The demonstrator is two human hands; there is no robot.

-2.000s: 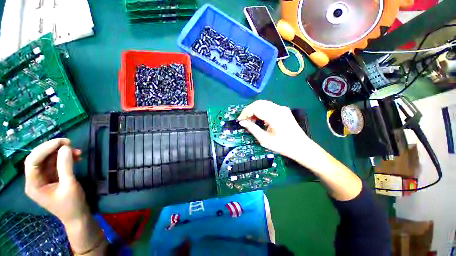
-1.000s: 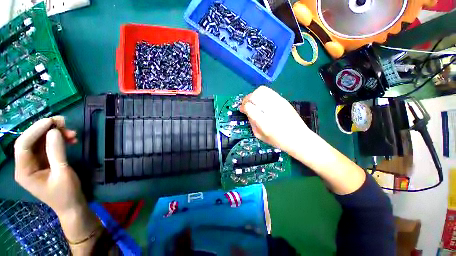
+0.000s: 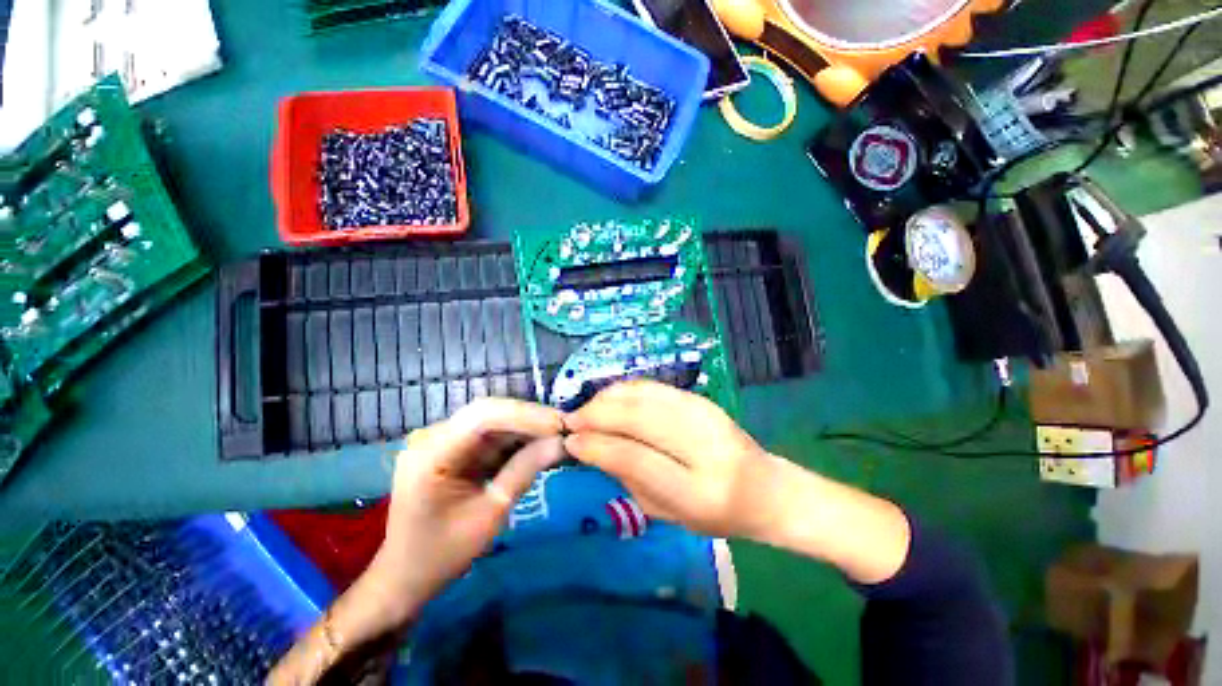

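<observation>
My left hand [image 3: 462,476] and my right hand [image 3: 684,462] meet fingertip to fingertip at the near edge of a green circuit board [image 3: 713,302]. The fingers of both are pinched together. A tiny dark spot shows between the fingertips, too small to name. The board lies across a black ribbed support tray [image 3: 389,342], and my right hand covers part of its near end. Its two rounded sections have dark slots and white parts. A red bin [image 3: 298,174] and a blue bin [image 3: 556,150] beyond the tray hold small dark cylindrical components.
Green boards [image 3: 94,241] overlap at the left, beside a white sheet [image 3: 114,47]. A yellow tape roll [image 3: 757,98], small black fan [image 3: 885,157], round pale-topped reel [image 3: 938,251] and orange desk fan [image 3: 844,81] stand at the right. A blue crate [image 3: 275,563] with boards is low left.
My right hand has left the board's far section and moved nearer to me. My left hand has moved right from the tray's left end, and the fingertips now meet. The view has shifted.
</observation>
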